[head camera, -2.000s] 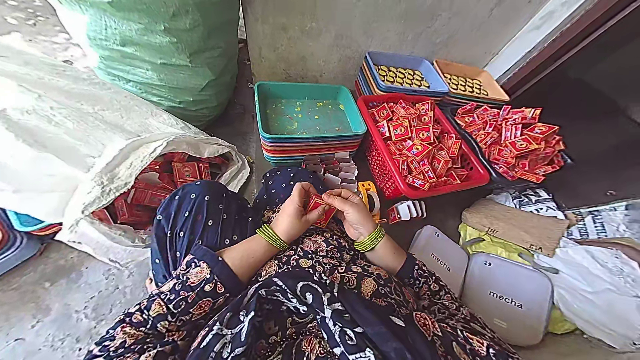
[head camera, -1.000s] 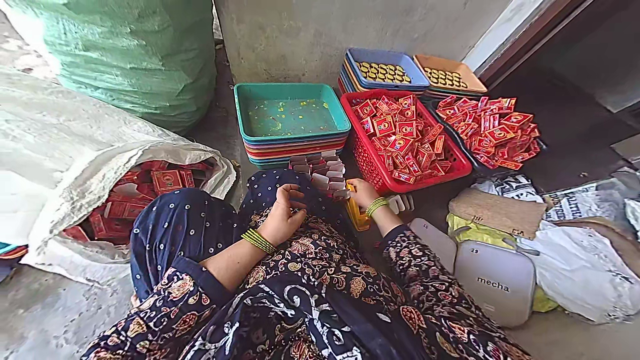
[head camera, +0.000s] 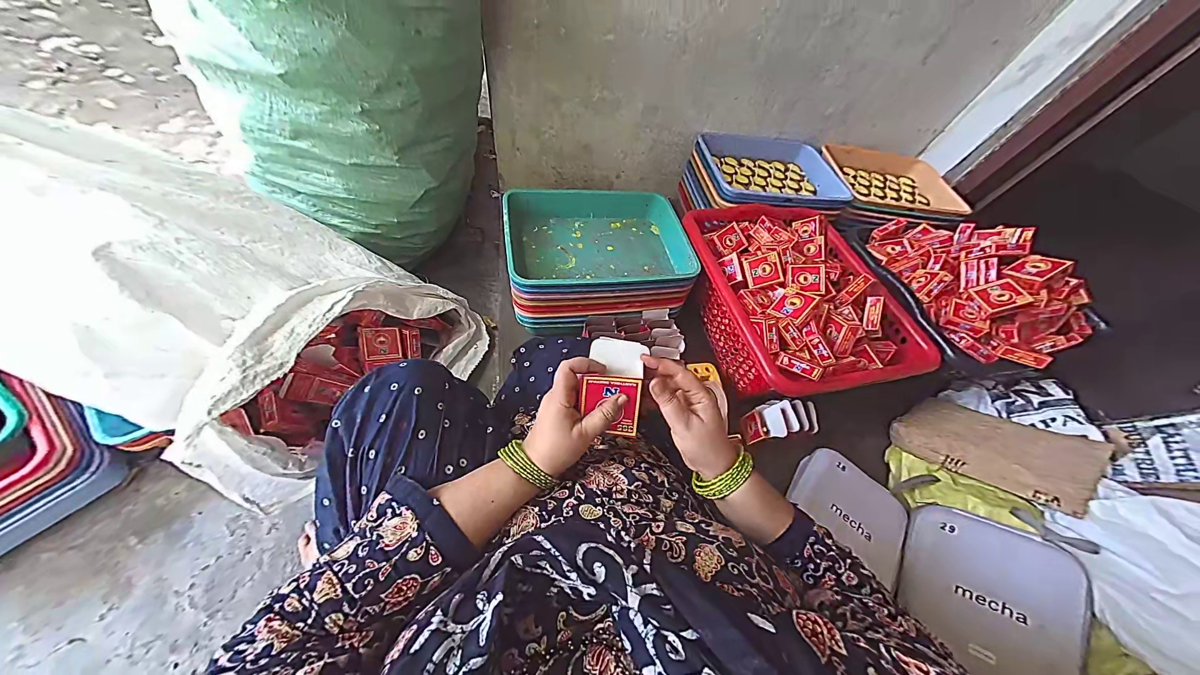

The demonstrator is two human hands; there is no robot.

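A small red cardboard box is upright over my lap, its white top flap raised. My left hand holds it from the left, thumb across its printed front. The fingertips of my right hand touch the flap's right edge. Just beyond my hands stand open boxes with white flaps. Part of a yellow object shows behind my right hand. Several more white-flapped boxes lie to the right of that hand.
A red plastic basket and a dark tray hold red boxes. Left of them is a stack of teal and coloured trays. A white sack of boxes lies at left. Grey lidded containers are at lower right.
A second ago my hands were apart, the right at the yellow object and the left over my lap. Now they are together at a red box with its flap up.
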